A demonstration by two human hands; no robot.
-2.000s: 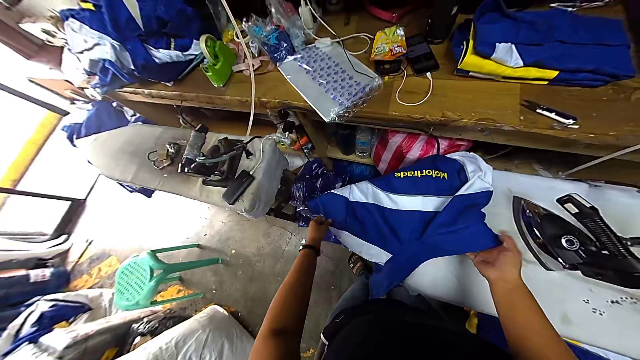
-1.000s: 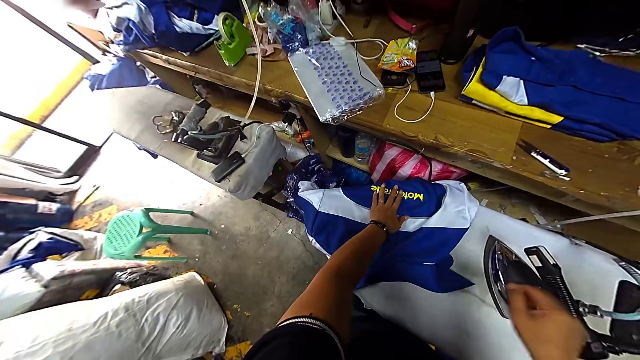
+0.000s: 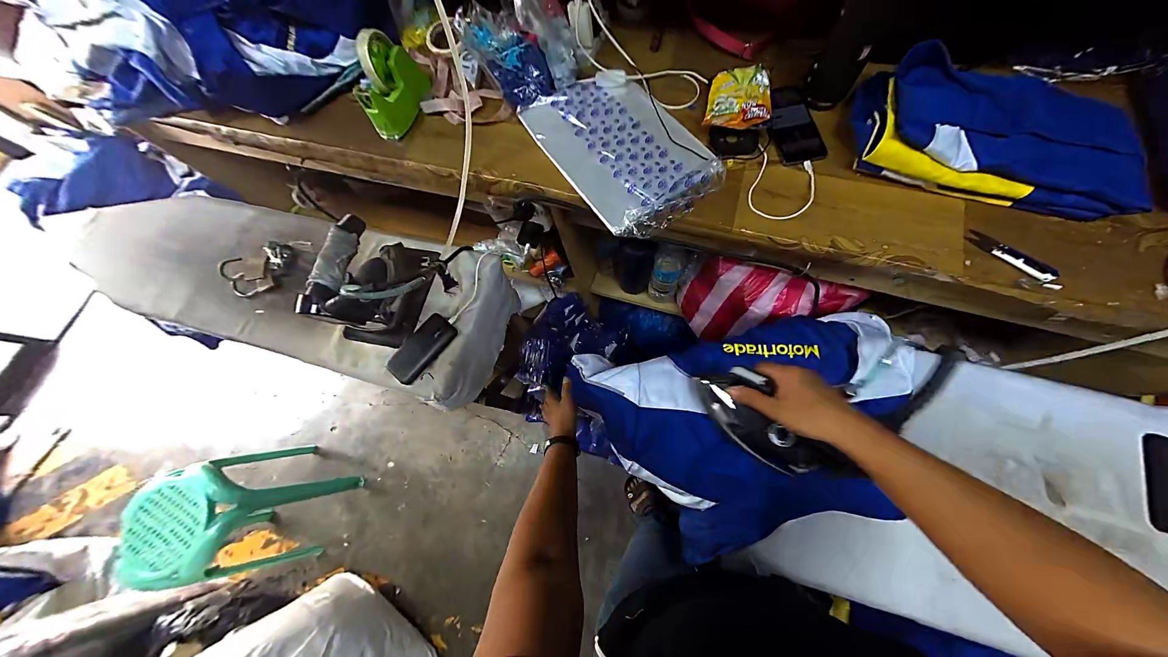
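Observation:
A blue and white garment [image 3: 675, 429] with yellow lettering lies spread over a padded ironing board [image 3: 1022, 438]. My right hand [image 3: 794, 397] is closed round the handle of a black clothes iron [image 3: 762, 429], which rests on the blue cloth near the middle of the garment. At the garment's left edge, my left hand [image 3: 559, 411] touches the cloth; its fingers are partly hidden, so its grip on the edge is unclear. The iron's cord [image 3: 931, 392] runs off behind my right wrist.
Behind the board stands a wooden bench [image 3: 849, 219] with folded garments [image 3: 1013, 137], a phone [image 3: 797, 128], a folding knife [image 3: 1013, 255] and a green tape dispenser [image 3: 391, 87]. Another ironing board [image 3: 182, 246] holds a second iron [image 3: 374, 292]. A green plastic stool [image 3: 173, 529] is at lower left.
The iron has moved left from the bare part of the board onto the garment, with my right hand now holding it. My left hand has shifted from the lettering to the garment's left edge.

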